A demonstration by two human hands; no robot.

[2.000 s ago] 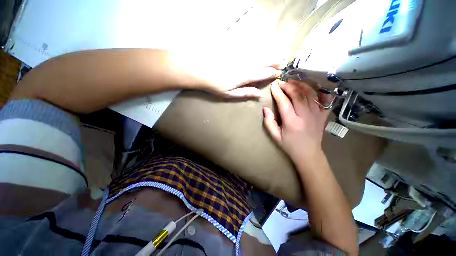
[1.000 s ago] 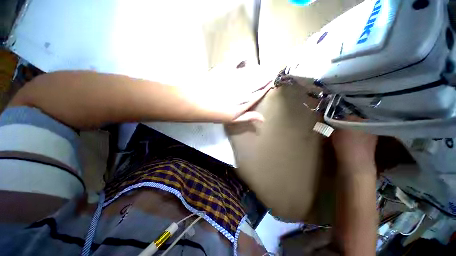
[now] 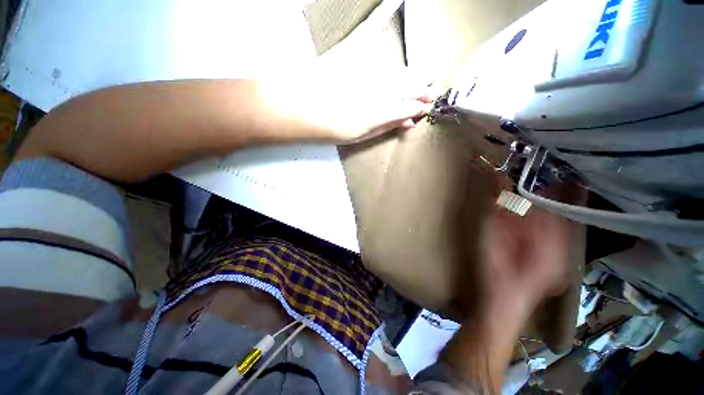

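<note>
The brown cloth panel point(image 3: 409, 208) lies across the white table under the sewing machine point(image 3: 587, 100) and hangs over its front edge. The presser foot and needle area point(image 3: 441, 109) is small and washed out by glare. My left hand point(image 3: 386, 123) lies flat on the panel's left edge, fingertips close beside the presser foot; its upper side is overexposed. My right hand point(image 3: 529, 247) is blurred, on the panel's right part below the machine head; its fingers are partly hidden, so I cannot tell whether they grip the cloth.
A small brown cloth piece point(image 3: 340, 23) lies at the back of the white table point(image 3: 270, 185). A checked apron point(image 3: 286, 281) and a hanging white cord with a yellow label point(image 3: 247, 362) are below. Cluttered items point(image 3: 625, 339) stand at lower right.
My right hand has moved from beside the needle to the right part of the panel. The panel's left edge has shifted right, baring more table. My left hand remains beside the needle area.
</note>
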